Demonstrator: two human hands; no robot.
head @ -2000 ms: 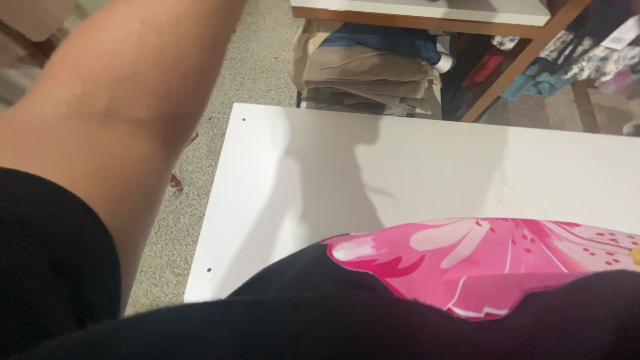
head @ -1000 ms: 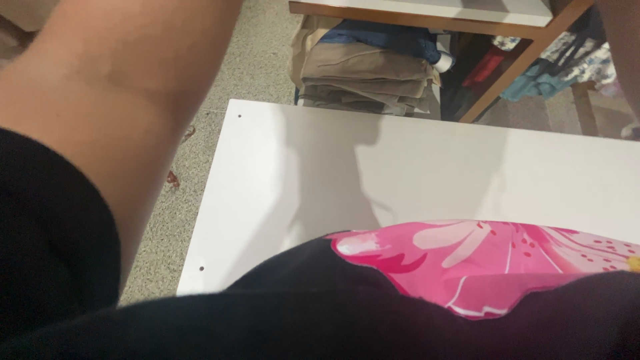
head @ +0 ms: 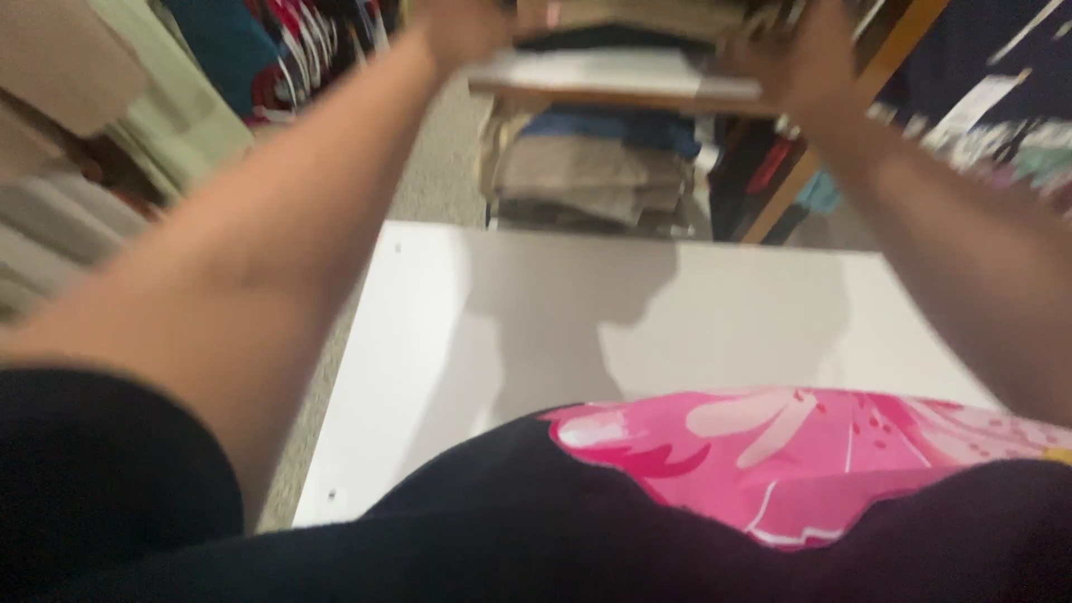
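Both arms reach forward to a stack of folded clothes [head: 636, 17] on a white shelf with a wooden edge [head: 620, 74], at the top of the view. My left hand [head: 473, 29] is at the stack's left side and my right hand [head: 791, 67] at its right side. Both are blurred and partly cut off, so whether the fingers grip the cloth cannot be told. Below that shelf lies another stack of folded beige and blue garments [head: 586, 167]. A white tabletop [head: 712, 327] lies between my body and the shelves.
Clothes on white hangers [head: 306, 42] are at the upper left, beside light garments [head: 167, 92]. More garments hang at the right, one with a white tag [head: 980, 100]. A slanting wooden post [head: 904, 50] stands right of the shelf. Speckled floor [head: 440, 159] shows at the left.
Both hands have come into view at the upper shelf, and the right forearm now shows at the right. The view has tilted up, showing more of the shelf and hanging clothes.
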